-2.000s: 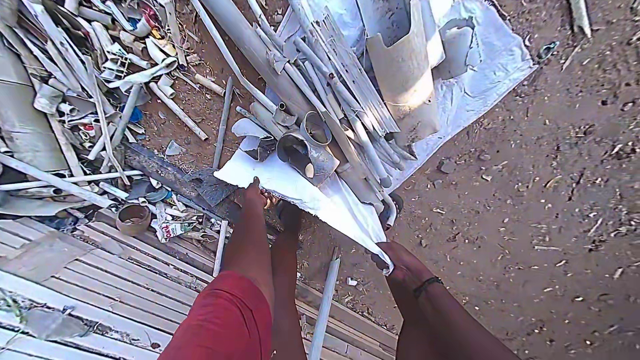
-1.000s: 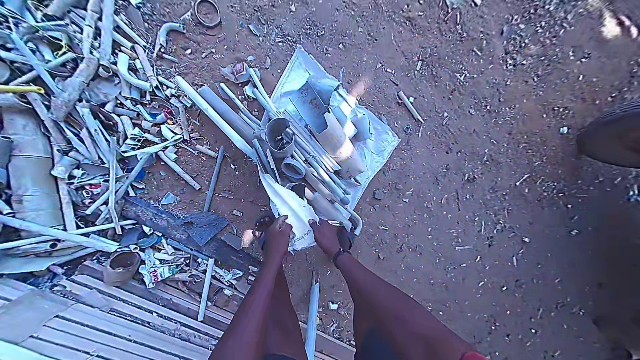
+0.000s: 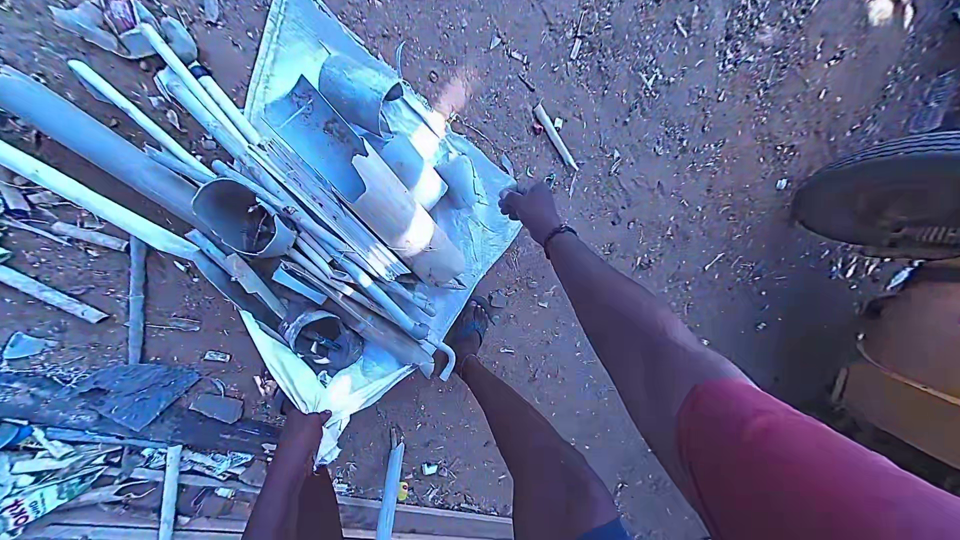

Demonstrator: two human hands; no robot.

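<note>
A pale woven plastic sheet (image 3: 491,206) lies on the dirt under a heap of plastic pipe pieces. My left hand (image 3: 306,427) grips its bunched near corner. At the sheet's right corner is my right hand (image 3: 531,210), fingers closed on the edge. On the sheet rest a split wide pipe (image 3: 405,217), a bundle of thin pipes and strips (image 3: 322,217), a short wide pipe ring (image 3: 244,217) and a darker pipe end (image 3: 322,337). A long grey pipe (image 3: 97,142) and a white pipe (image 3: 90,199) stick out past the sheet to the left.
A tyre (image 3: 885,195) stands at the right, above a yellowish object (image 3: 907,367). A loose stick (image 3: 555,135) lies beyond my right hand. At the lower left are a dark flat slab (image 3: 139,390), scrap and wooden slats. A white pipe (image 3: 390,487) lies between my legs.
My right hand has moved from the near end of the sheet, beside my left hand, out to its right corner. My left hand still holds the near end. The view is now closer to the heap.
</note>
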